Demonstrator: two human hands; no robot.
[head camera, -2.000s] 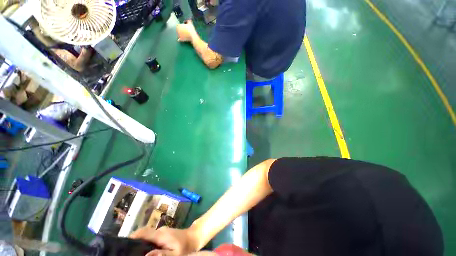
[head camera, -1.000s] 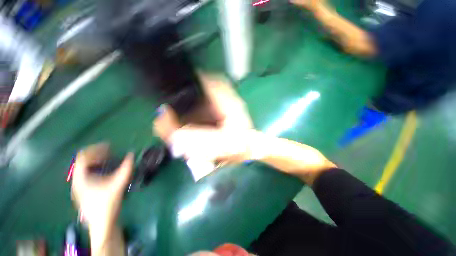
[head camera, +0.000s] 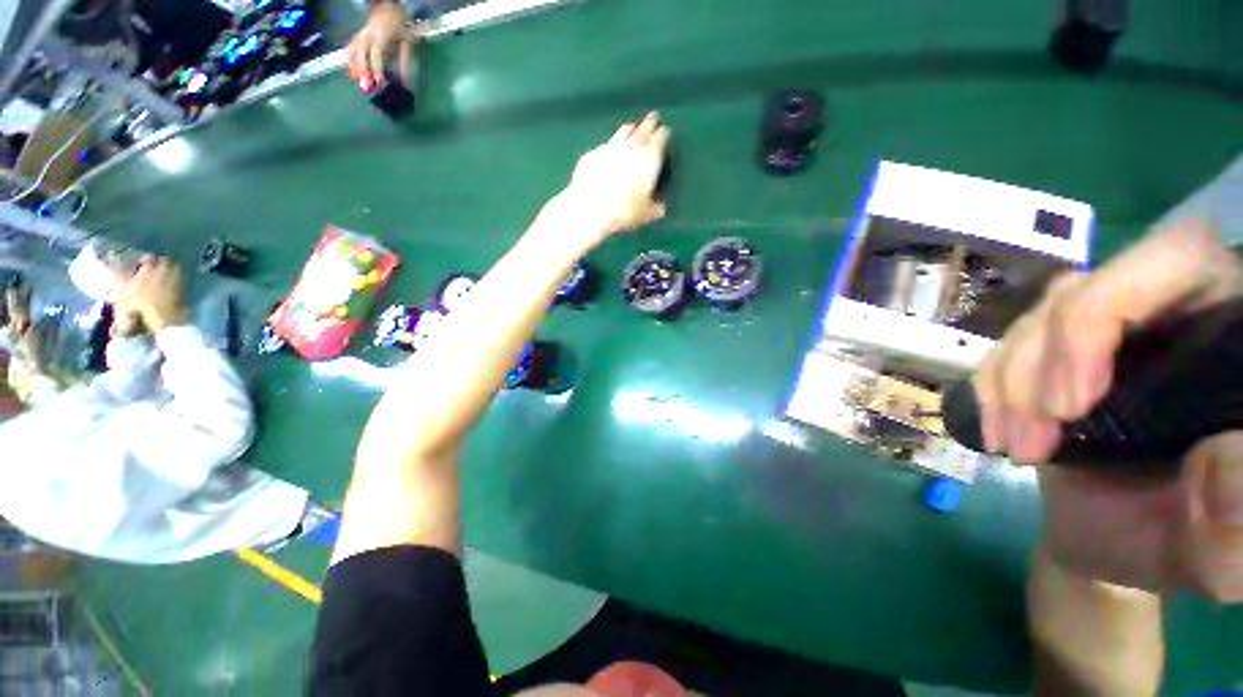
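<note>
My left hand (head camera: 616, 180) reaches across the bench, its fingers and thumb around a dark round unit (head camera: 664, 173), mostly hidden. My right hand (head camera: 1056, 375) is closed around a large black power driver (head camera: 1172, 388) at the right, blurred and close to the camera. The driver's nose is by the front of the white screw feeder with blue sides (head camera: 988, 202), near its brass-coloured pickup plate (head camera: 893, 398). Two round black units (head camera: 654, 282) (head camera: 725, 272) stand left of the feeder, circuit parts showing on top.
Two dark cylinders (head camera: 791, 130) stand behind. A small blue cap (head camera: 943, 493) is before the feeder. Lit wheeled pieces (head camera: 398, 326) and a red bag (head camera: 331, 293) lie left. A person in white (head camera: 164, 422) sits far left; another person's hand (head camera: 382, 48) holds a dark unit across the bench.
The view has swung left along the bench. My hands, close together a second ago, are now far apart: the left out over the bench, the right with the driver at the feeder.
</note>
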